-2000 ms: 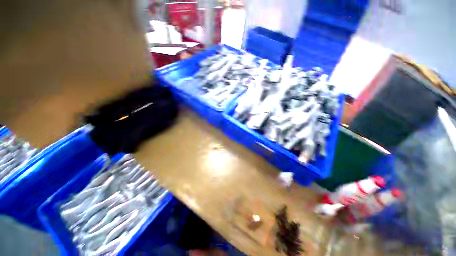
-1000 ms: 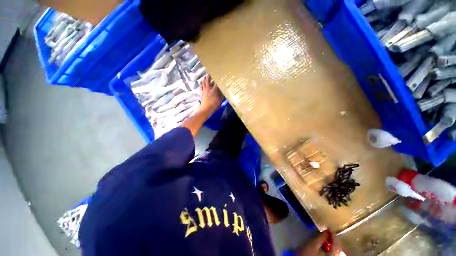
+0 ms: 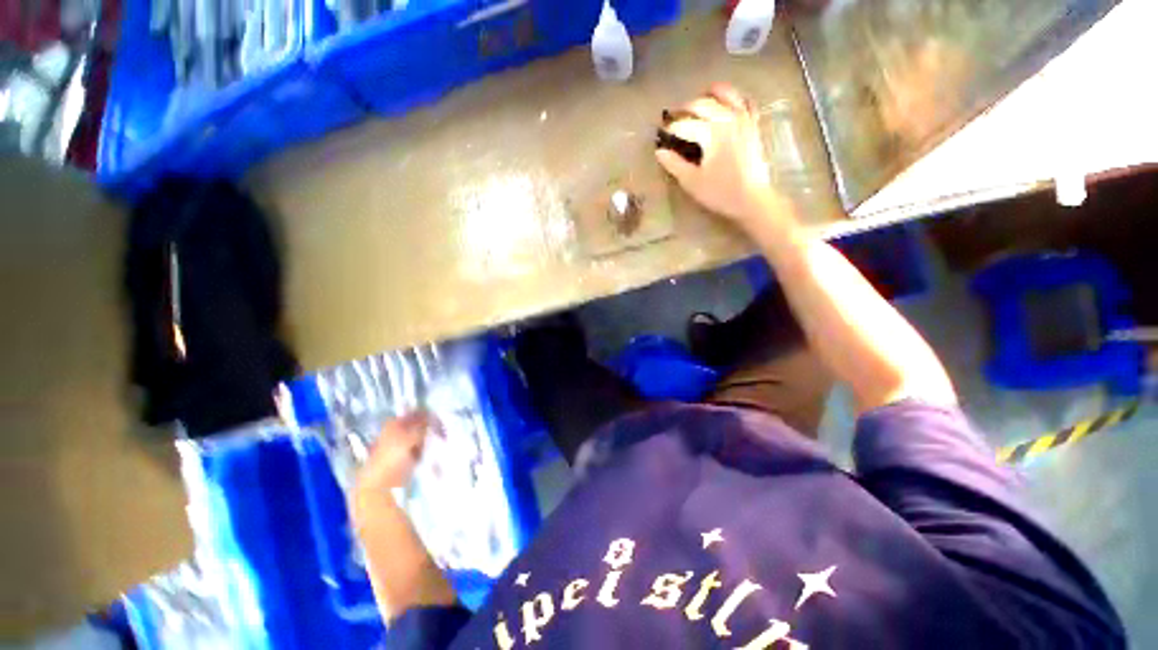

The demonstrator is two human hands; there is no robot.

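Note:
My right hand [image 3: 721,155] is on the table over the black loops [image 3: 679,144]. Dark loops show at its fingertips and the hand hides the rest of the pile; its grip is unclear. My left hand [image 3: 396,447] is blurred, over the pale handles [image 3: 451,476] in the blue crate [image 3: 514,470] beside the table; I cannot tell whether it holds one. The small cardboard pad [image 3: 648,229] with a small white knob [image 3: 620,199] on it lies left of my right hand.
A white dropper bottle [image 3: 612,48] and another white nozzle [image 3: 751,23] are at the table's far side. Blue crates with handles [image 3: 235,38] stand at the far left. A black cloth [image 3: 210,298] lies on the table's left. A blue stool [image 3: 997,318] is on the floor at right.
The view has turned, bringing the right end of the table and the stool in. My right hand has come into clear view at the black loops. My left hand is still over the crate of handles.

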